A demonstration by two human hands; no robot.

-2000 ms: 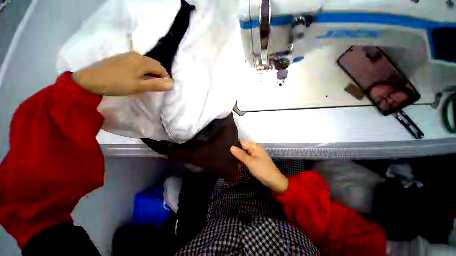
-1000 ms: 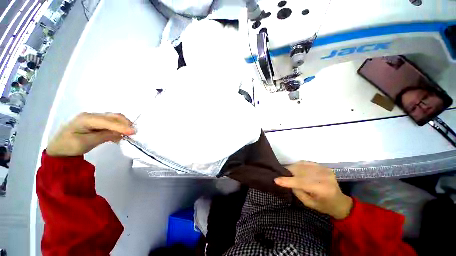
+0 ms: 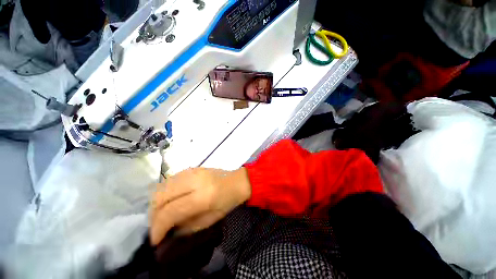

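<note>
My right hand [image 3: 196, 199], in a red sleeve, is at the table's front edge, below and right of the needle area. Its fingers are curled down onto the dark brown fabric [image 3: 187, 250]; the fingertips are blurred and partly hidden. The white garment [image 3: 81, 201] lies heaped at the lower left, beside the hand and close to the presser foot area [image 3: 155, 140]. My left hand is not in view.
The white JACK sewing machine [image 3: 185, 65] stands across the upper left. A smartphone [image 3: 242, 84], a cardboard scrap [image 3: 240, 104], a slim black tool [image 3: 290, 92] and green and yellow scissors handles [image 3: 326, 48] lie right of it. White cloth [image 3: 451, 163] is heaped at the right.
The view has turned to the right and tilted. My left hand has gone out of view. The scissors handles and the right-hand cloth heap have come into view.
</note>
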